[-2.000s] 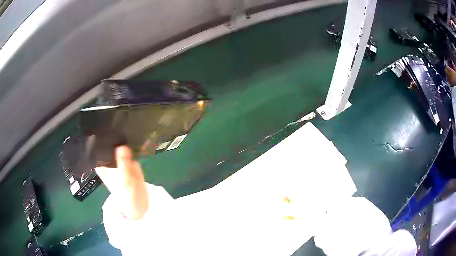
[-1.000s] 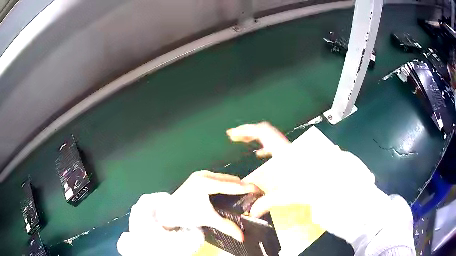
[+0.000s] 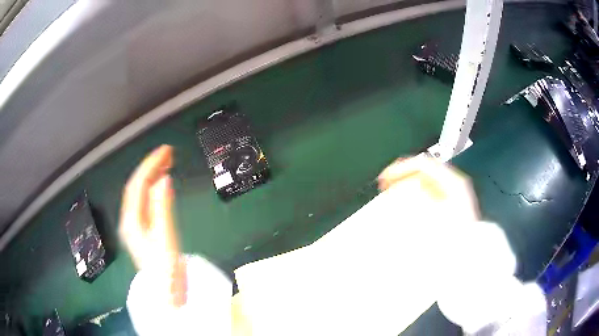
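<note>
A black retail box (image 3: 233, 154) lies flat on the green conveyor belt (image 3: 315, 131), hang tab towards the back. My left hand (image 3: 150, 210) is left of and nearer than that box, raised, blurred and not touching it; it holds nothing visible. My right hand (image 3: 430, 184) is over the far right corner of the bright white sheets (image 3: 328, 282), blurred, fingers pointing left; I cannot tell whether it holds anything. The sheets are overexposed, with a little yellow at their lower left.
Another black box (image 3: 85, 239) lies on the belt at left, and part of one shows at lower left. A white support post (image 3: 469, 72) stands at right with a box behind it. Dark shiny boxes (image 3: 568, 118) pile at far right. A grey side guard (image 3: 164, 59) runs behind the belt.
The black box between my hands has left the sheets; a box now lies at mid-belt. My left hand moved left and my right hand moved right. The boxes at left shifted left and down.
</note>
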